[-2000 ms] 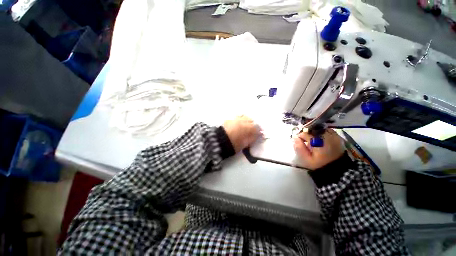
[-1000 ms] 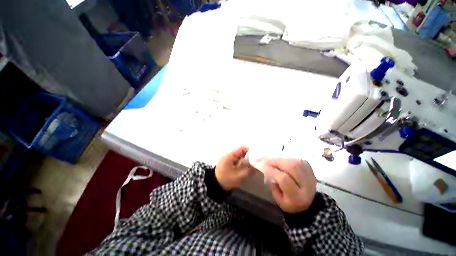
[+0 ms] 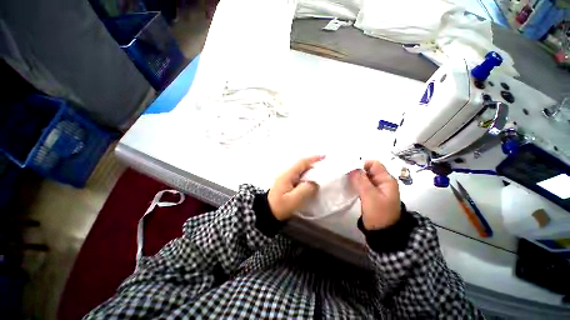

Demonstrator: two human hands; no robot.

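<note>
A small white fabric piece [image 3: 334, 195] is spread between my two hands, above the table's front edge and left of the needle area. My left hand [image 3: 294, 189] pinches its left side with thumb and fingers. My right hand [image 3: 379, 192] grips its right side. The fabric hangs slightly between them and is overexposed, so its edges are partly unclear. The white sewing machine head [image 3: 447, 115] stands to the right, with nothing of the held piece under its needle.
A layered white stack [image 3: 247, 112] lies on the table's left. Orange and blue snips [image 3: 472, 211] lie right of the needle, near a black object [image 3: 542, 265]. A narrow white strip [image 3: 142, 225] lies on dark red cloth [image 3: 103, 250]. Blue crates [image 3: 62, 140] stand on the floor.
Both hands have left the needle area and come back toward my body with the fabric. Since one second ago they have moved apart, opening the piece between them.
</note>
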